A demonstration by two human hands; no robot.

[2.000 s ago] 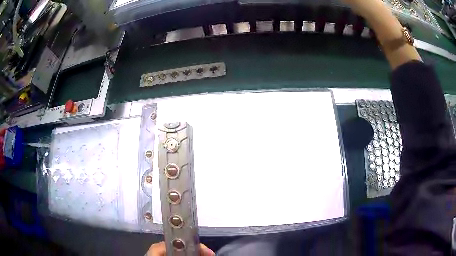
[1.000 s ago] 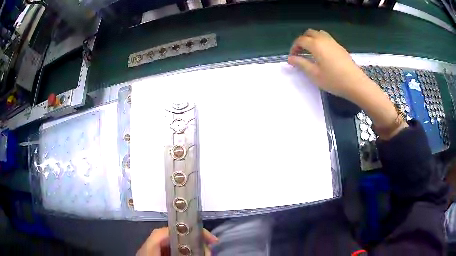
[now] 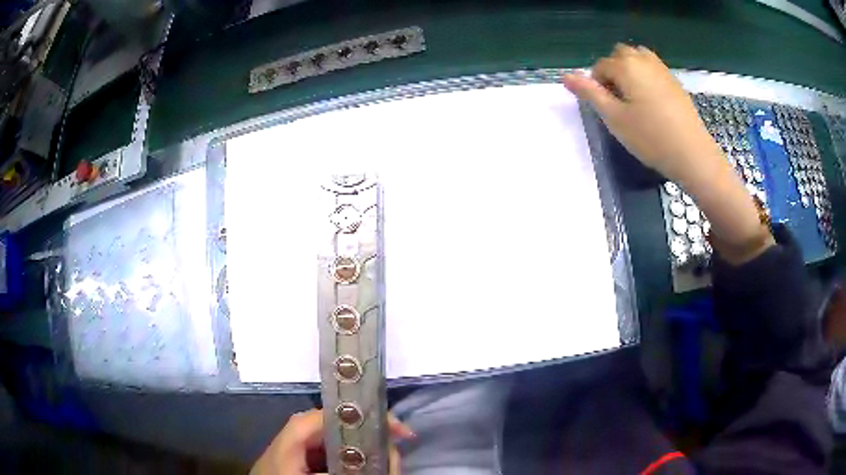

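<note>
A narrow grey strip fixture (image 3: 371, 343) with a row of copper-brown discs stands out over the sheet, its lower end in my left hand (image 3: 299, 445), which is cut off by the bottom edge. A large white separator sheet (image 3: 482, 223) covers most of a clear blister tray (image 3: 626, 311). My right hand (image 3: 640, 104) is at the sheet's far right corner, fingers bent, thumb and fingertips at or just over the edge; whether they pinch it cannot be told.
A second clear tray (image 3: 139, 288) lies at the left. A spare strip fixture (image 3: 339, 59) lies behind on the green bench. A multi-cavity plate (image 3: 686, 232) with a blue piece (image 3: 777, 172) lies at the right, partly behind my right forearm. A red button (image 3: 87, 171) is at the left.
My right hand has come from the far bench to the sheet's far right corner. The sheet has shifted left over the tray, covering discs at its left edge. The left hand still holds the strip.
</note>
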